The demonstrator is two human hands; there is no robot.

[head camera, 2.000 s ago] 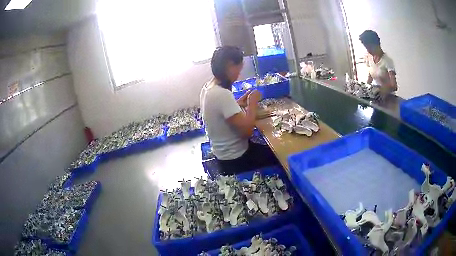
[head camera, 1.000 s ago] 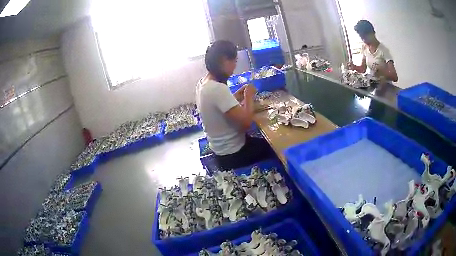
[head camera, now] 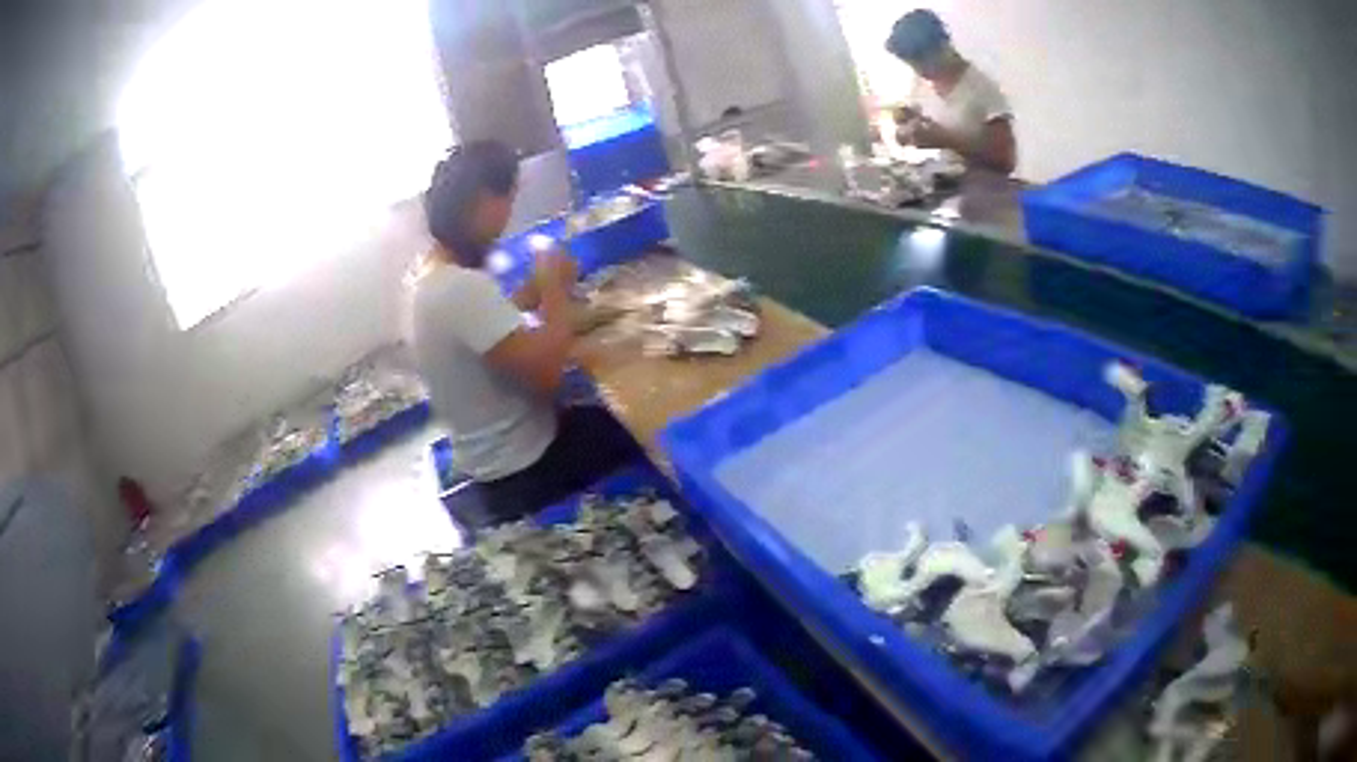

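Note:
No clear view of either of my hands; a small blurred skin-toned patch shows at the bottom right corner, too little to tell. The large blue tray (head camera: 725,432) stands nearest in front, with a pale liner. White curved units (head camera: 985,603), some with red tips, lie along its near and right sides. More white units (head camera: 1202,677) lie on the brown bench (head camera: 1292,610) at the bottom right. The picture is blurred.
Two blue crates full of units (head camera: 514,610) stand below, left of the tray. A seated person (head camera: 484,350) works at the bench ahead. A green belt (head camera: 833,246) runs beyond the tray, with another person (head camera: 967,119) and a blue crate (head camera: 1176,246) behind it.
The view has turned to the right, so the tray, crates and people sit further left in the picture. More of the bench and the units on it now shows at the bottom right.

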